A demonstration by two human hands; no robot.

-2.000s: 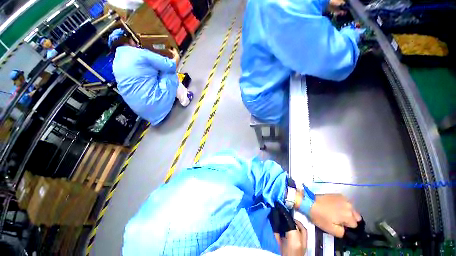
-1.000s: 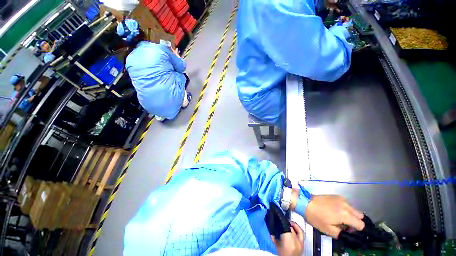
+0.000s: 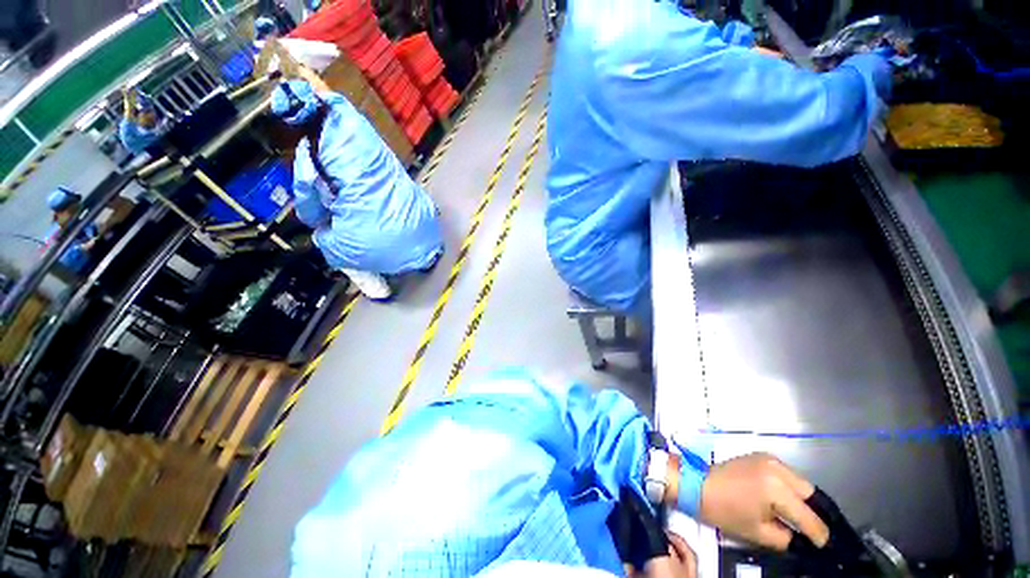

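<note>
My left hand [image 3: 764, 501], with a blue strap [image 3: 691, 487] and a pale watch at the wrist, reaches over the line at the bottom right. Black coverings hide its fingertips, beside a small silvery piece [image 3: 886, 551] at the frame's lower edge; I cannot tell whether the fingers grip anything. My right hand [image 3: 680, 558] is low beside my body, cut off by the bottom edge, with black material at its fingers. Its grip is unclear. Only a dark edge of what lies under my left hand shows.
A thin blue cord [image 3: 847, 434] crosses the conveyor from the right. A seated person in a blue smock [image 3: 723, 102] reaches over the line ahead, near a black bin of yellow components [image 3: 944, 127]. Another person in blue [image 3: 367, 203] is low in the aisle at left.
My left hand's black-covered fingers have spread and shifted. The green board edge at the bottom has mostly left view. The neighbouring person's arm has reached out to the shelf; the aisle person has turned.
</note>
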